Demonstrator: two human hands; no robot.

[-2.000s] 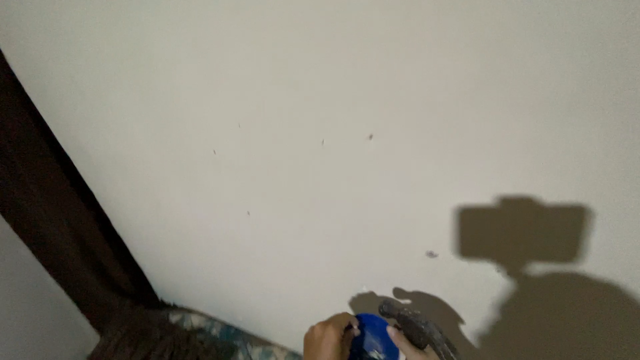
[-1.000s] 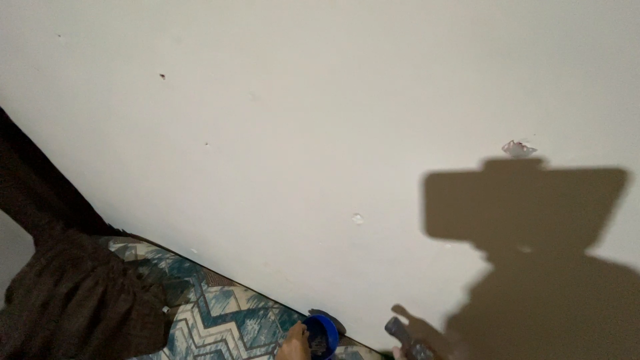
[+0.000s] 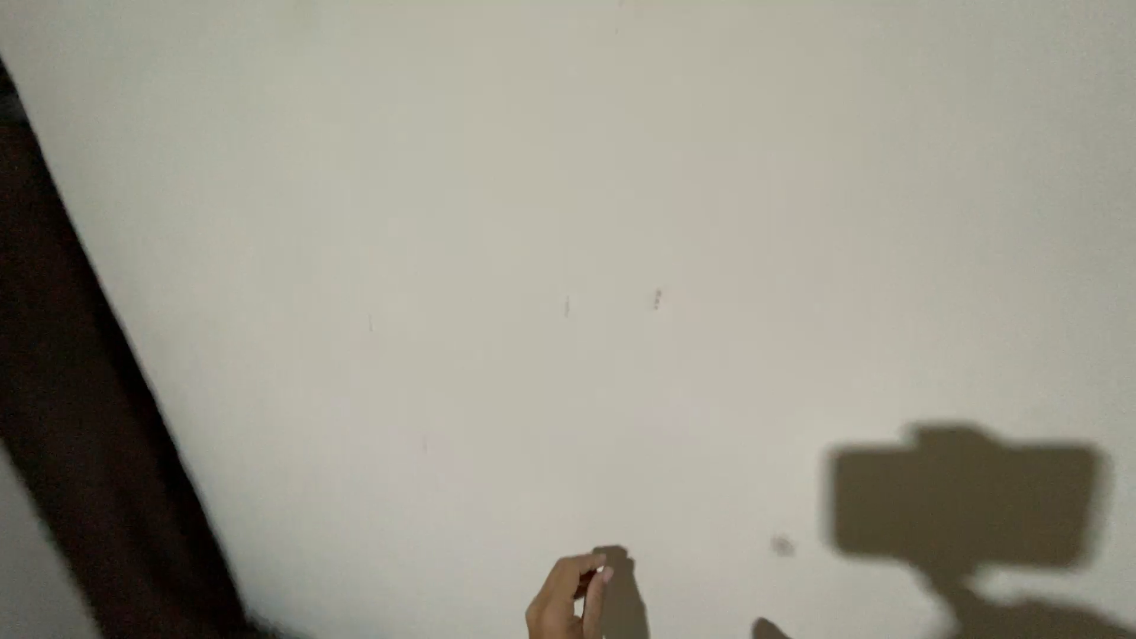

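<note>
Near the bottom centre, my left hand (image 3: 568,596) is raised in front of the pale wall (image 3: 497,222), its thumb and forefinger brought close together. Whether something small is pinched between the fingertips cannot be told. A narrow shadow of the hand falls on the wall just to its right. Small dark marks (image 3: 658,299) dot the wall above the hand, and a blurred spot (image 3: 782,545) lies lower to the right. My right hand is out of view; a small dark shape, apparently a shadow, shows at the bottom edge.
A dark brown curtain or cloth (image 3: 80,355) runs down the left side beside the wall's edge. A shadow of a head-worn device (image 3: 967,501) covers the lower right of the wall.
The view has swung up, so the patterned floor covering and the blue container are no longer seen. My left hand, at the blue container before, is now raised by the wall; my right hand has left view.
</note>
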